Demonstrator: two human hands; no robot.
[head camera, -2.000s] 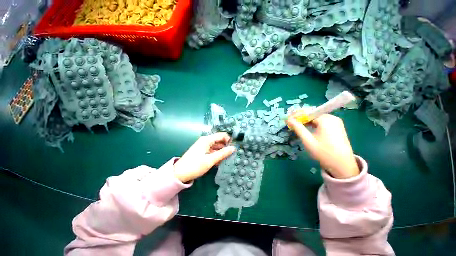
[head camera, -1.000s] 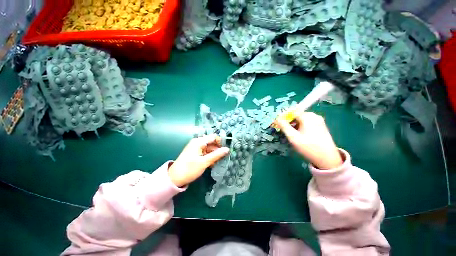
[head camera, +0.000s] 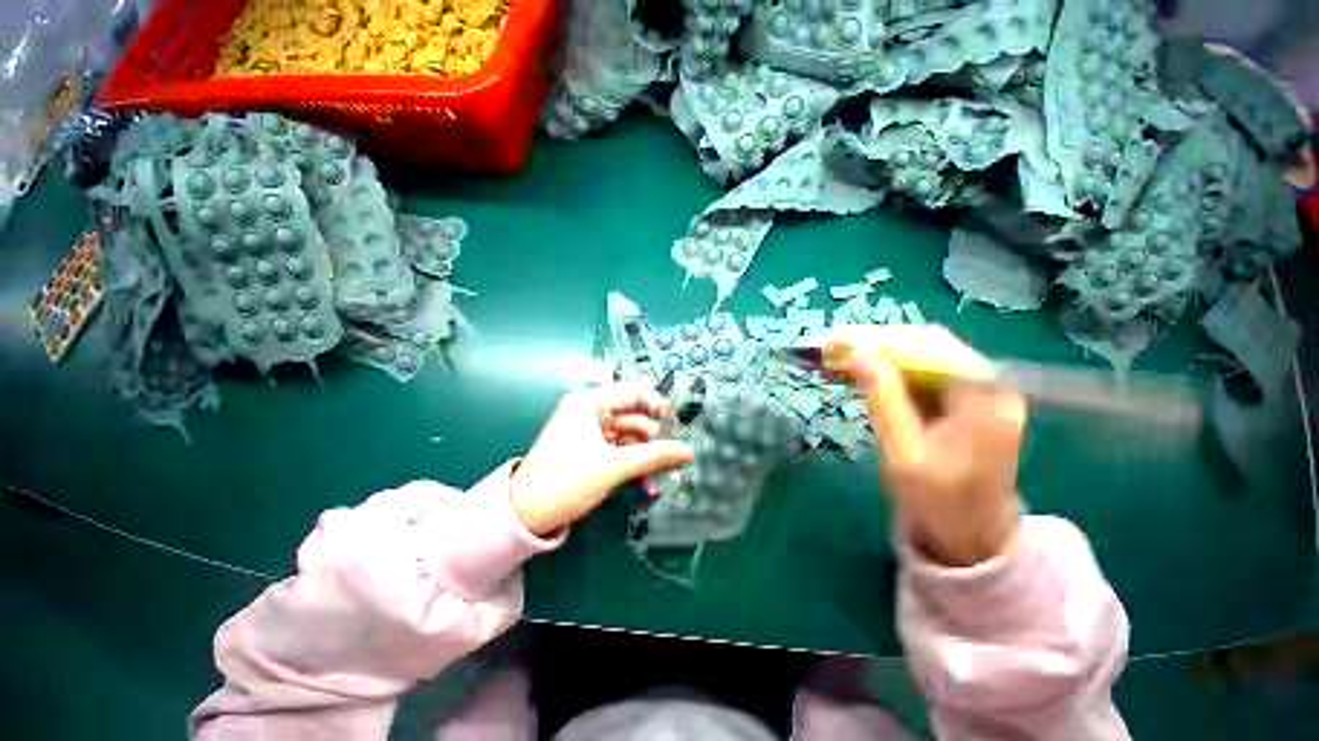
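Note:
My left hand (head camera: 596, 452) pinches the left edge of a grey-green studded rubber sheet (head camera: 731, 449) at the centre of the table. The sheet hangs towards me and its lower part is blurred. My right hand (head camera: 948, 434) is blurred and holds a slim tool (head camera: 1099, 398), yellow near the fingers. Its dark tip points left, close to the sheet; whether it touches cannot be told. Small grey-green rectangular pieces (head camera: 839, 413) lie in a low pile between my hands, partly behind the right hand.
A large pile of studded sheets (head camera: 897, 145) lies far centre to right. A smaller pile (head camera: 253, 253) lies at left. A red basket (head camera: 492, 123) holds yellow parts (head camera: 362, 36). A dotted orange-brown plate (head camera: 65, 297) and clear plastic (head camera: 44, 73) are at far left.
The tool has swung from slanting up and away to nearly level, pointing right behind my right hand. The sheet has shifted and its near end is drawn up. The view has shifted slightly.

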